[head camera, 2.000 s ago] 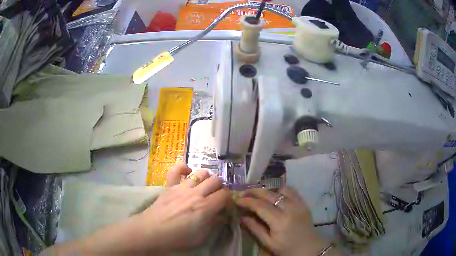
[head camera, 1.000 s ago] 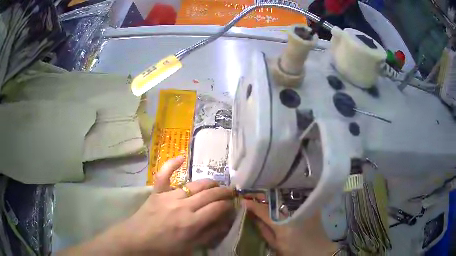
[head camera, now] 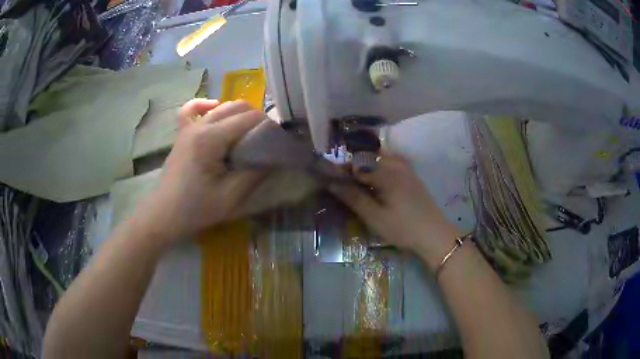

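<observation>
My left hand (head camera: pixel 210 161) grips a piece of cloth (head camera: pixel 270 151) left of the sewing machine's needle area. The cloth shows a grey-mauve face on top and a pale olive part below, and it is blurred. My right hand (head camera: pixel 386 196) is at the cloth's right end, just below and right of the needle area, with its fingertips on the cloth. The white machine head (head camera: pixel 456 63) stands above both hands. The needle and presser foot are mostly hidden by the head and the hands.
Pale olive pieces (head camera: pixel 63 133) lie at the left, beside grey-white folded cloth (head camera: pixel 42 63). A bundle of narrow strips (head camera: pixel 502 189) lies right of the needle under the arm. Yellow-orange tape (head camera: pixel 228 294) covers part of the table front. The lamp tip (head camera: pixel 201 36) is behind.
The view has shifted, and the table's taped front now shows. My left hand has lifted and turned the cloth, showing its grey-mauve face. My right hand shows more fully.
</observation>
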